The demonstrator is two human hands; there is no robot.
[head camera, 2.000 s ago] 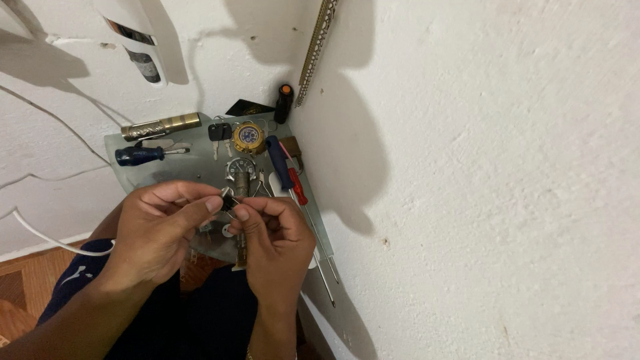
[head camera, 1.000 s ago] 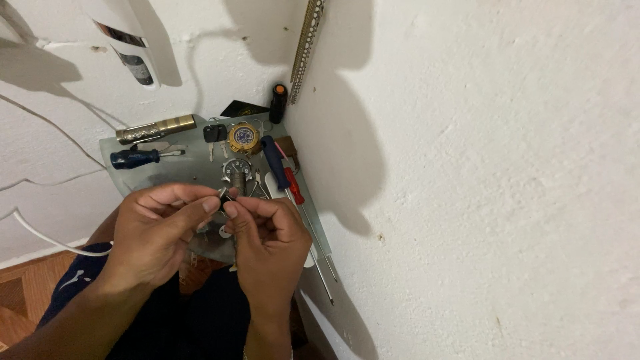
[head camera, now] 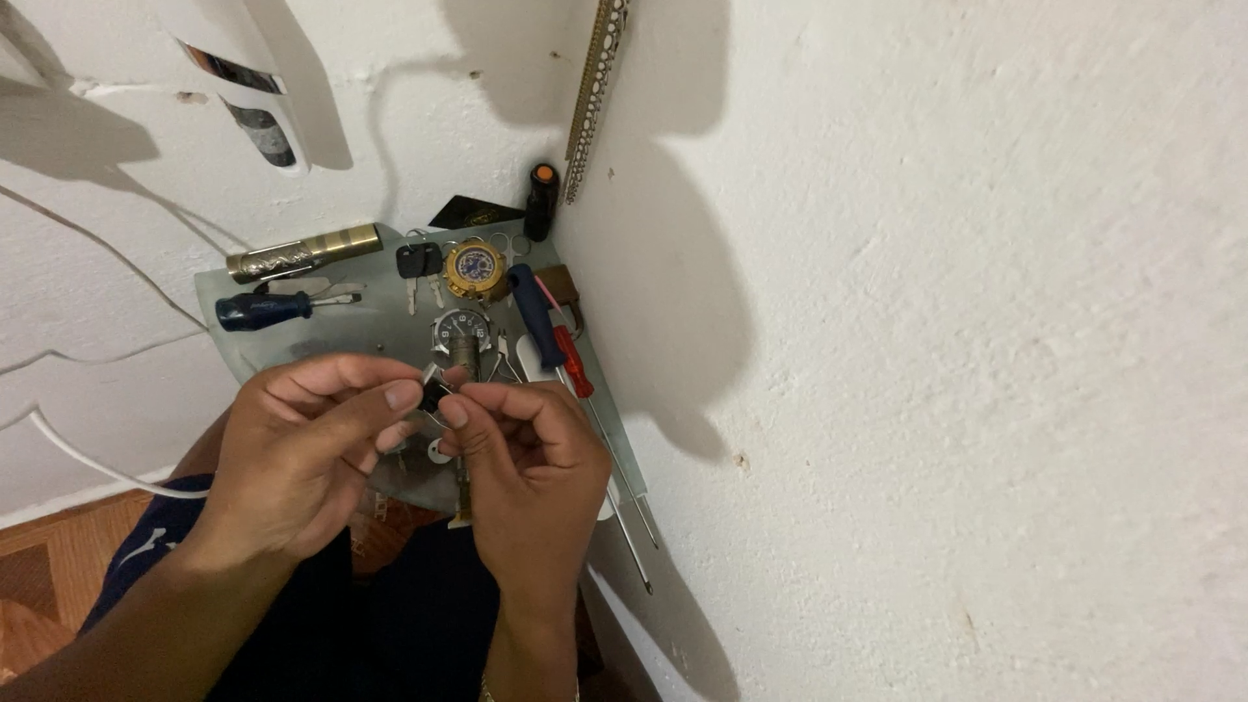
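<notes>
A small black part with thin metal pieces (head camera: 432, 394) is held between my two hands above the glass table. My left hand (head camera: 307, 444) pinches its left side between thumb and forefinger. From the right, my right hand (head camera: 531, 463) grips a thin metal piece at it with thumb and fingertips. Just beyond the fingers lies a wristwatch with a dark dial (head camera: 460, 330), its strap partly hidden by my right hand. Farther back are a gold-coloured watch (head camera: 475, 268) and black-headed keys (head camera: 419, 261). The exact shape of the held part is too small to tell.
On the glass table (head camera: 341, 336) lie a dark blue screwdriver (head camera: 261, 310), a brass-coloured cylinder (head camera: 307, 253), a blue-handled screwdriver (head camera: 536, 317), a red-handled screwdriver (head camera: 573, 361), a padlock (head camera: 559, 288) and a black-and-orange handle (head camera: 542, 200). A white wall (head camera: 926, 341) stands close on the right.
</notes>
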